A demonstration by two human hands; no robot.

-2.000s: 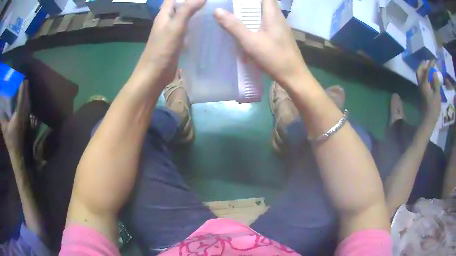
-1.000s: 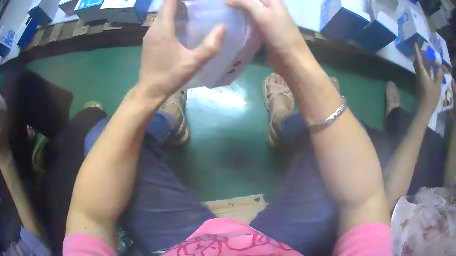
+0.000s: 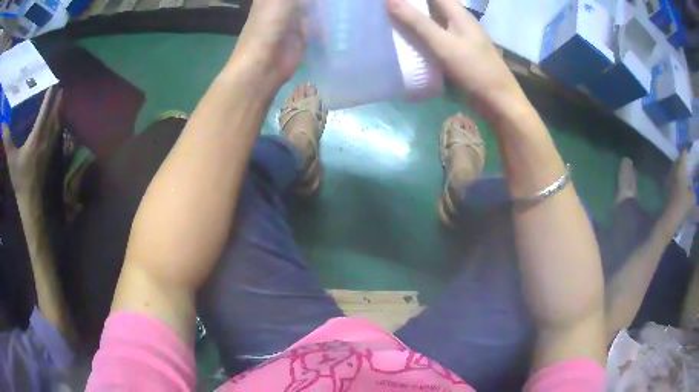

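A frosted plastic body [image 3: 354,57] is held in the air at the top middle, above the green floor. Faint teal print shows on its face. Its white ribbed end [image 3: 418,67] points to the right. My left hand [image 3: 277,38] holds the body at its left side; the fingertips are partly hidden behind it. My right hand [image 3: 452,46] holds the ribbed end from the right, with the thumb over the upper face. The top of the body is cut off by the frame edge, and the image is a little blurred.
Blue and white cartons [image 3: 584,53] stand on the white bench [image 3: 515,29] at the upper right. At the left, a neighbour's hand [image 3: 37,142] holds a blue and white carton [image 3: 27,75]. Another neighbour's arm [image 3: 648,249] is at the right. My feet are on the green floor [image 3: 360,230].
The frosted body has turned, so its teal print and ribbed end show more clearly. Both my hands have shifted to the right with it. A neighbour's carton has come into view at the left.
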